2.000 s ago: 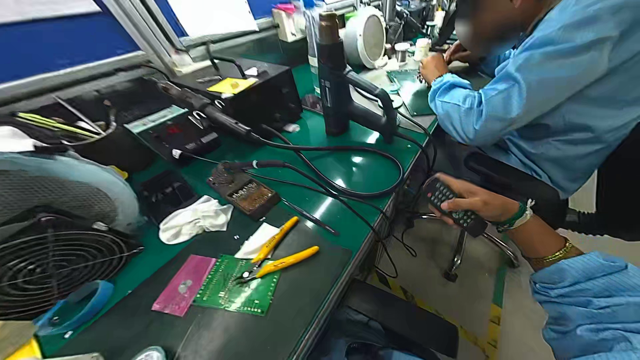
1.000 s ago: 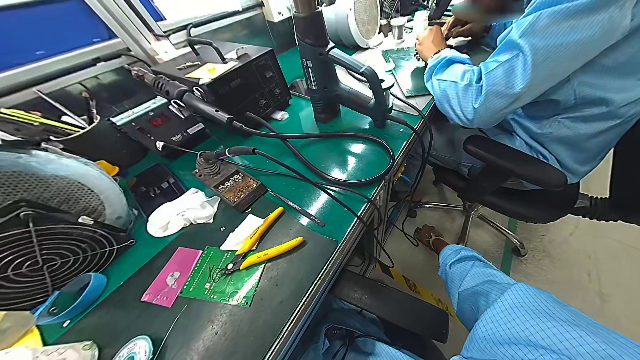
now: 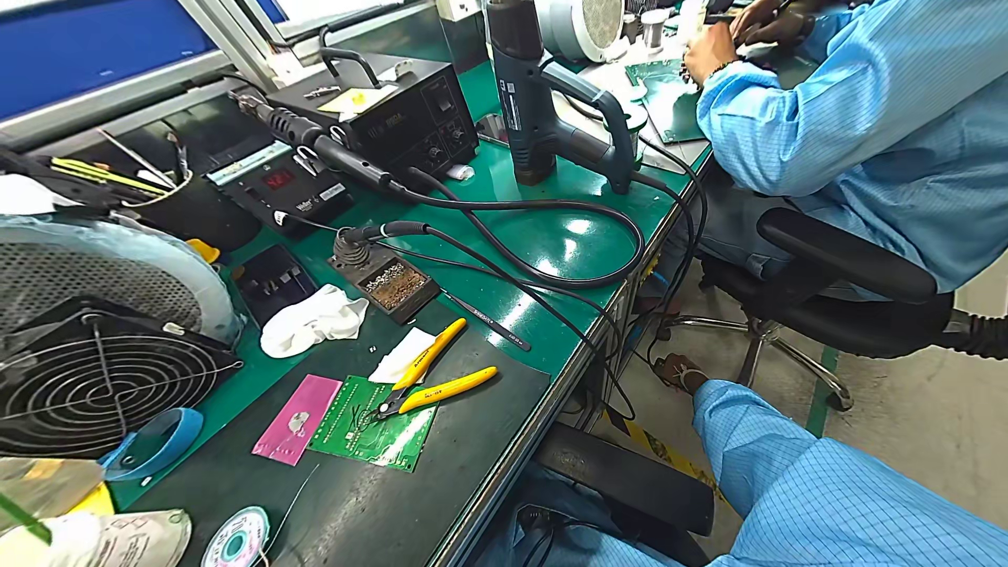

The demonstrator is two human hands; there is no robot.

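My right hand (image 3: 679,372) reaches down beside the bench, low near the floor and the hanging black cables (image 3: 630,346); what it holds or touches cannot be made out. My left hand is out of view. On the dark mat lie yellow-handled flush cutters (image 3: 441,378), their jaws over a green circuit board (image 3: 370,429). A pink bag (image 3: 298,419) lies against the board's left edge. Behind them are a white cloth (image 3: 315,321), a soldering iron (image 3: 394,229) in its stand (image 3: 391,285), and black tweezers (image 3: 488,319).
A hot air gun (image 3: 535,102) stands upright near black soldering stations (image 3: 394,118). A fan (image 3: 110,386), blue tape ring (image 3: 153,445) and wick spool (image 3: 239,539) sit at left. A co-worker (image 3: 858,118) works at right by a chair armrest (image 3: 846,252). My chair's armrest (image 3: 630,472) adjoins the bench edge.
Two seconds ago my right hand held a dark remote-like device with buttons above the floor; it has since moved down toward the floor beside the bench. The device is no longer visible.
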